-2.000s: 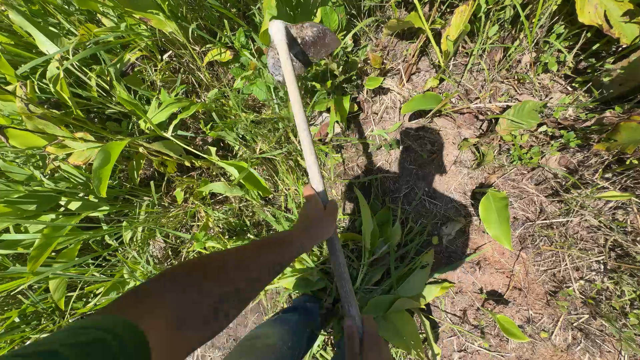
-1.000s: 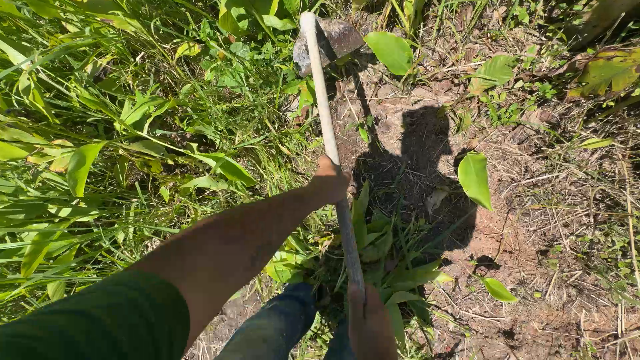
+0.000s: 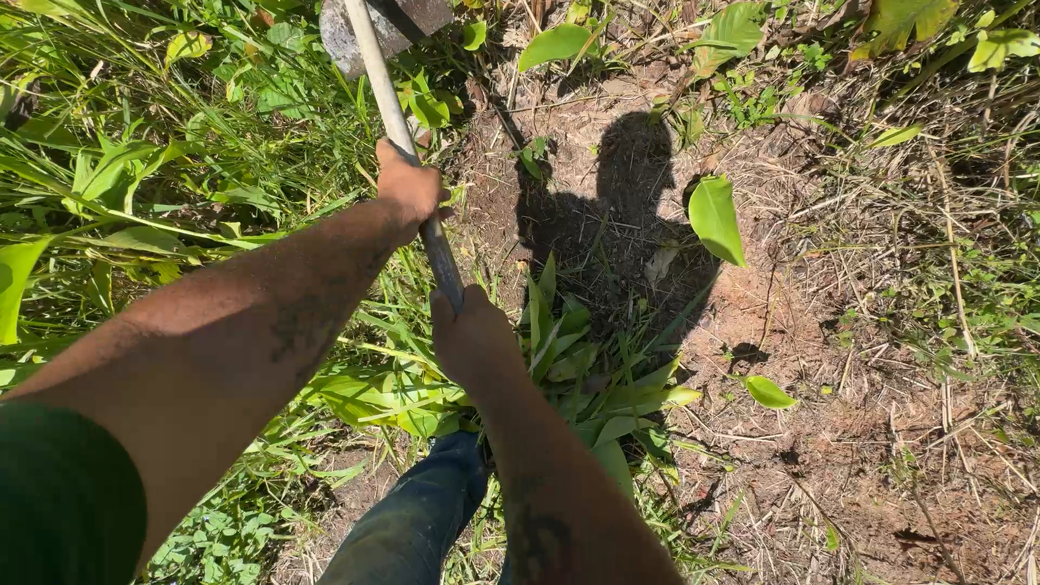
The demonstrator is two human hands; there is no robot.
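A long-handled hoe reaches from the middle of the head view to its top edge. My left hand (image 3: 410, 185) is closed around its pale wooden handle (image 3: 375, 77), partway along. Lower down, my right hand (image 3: 475, 335) grips the handle near its lower end. The wide, dirty metal blade (image 3: 345, 41) lies over the grass at the top, partly cut off by the frame. Just right of my right hand, broad green leaves (image 3: 569, 349) grow in a clump beside my leg in blue trousers (image 3: 414, 512).
Dense tall grass (image 3: 244, 122) and leafy weeds cover the left side. Bare brown soil with dry stalks (image 3: 812, 292) spreads to the right, with loose green leaves (image 3: 717, 221) on it. My shadow (image 3: 626, 219) falls across the soil.
Both hands have moved forward, and my right hand is now closer to my left along the handle. The hoe blade, whole in the earlier frames, is now cut off by the top edge.
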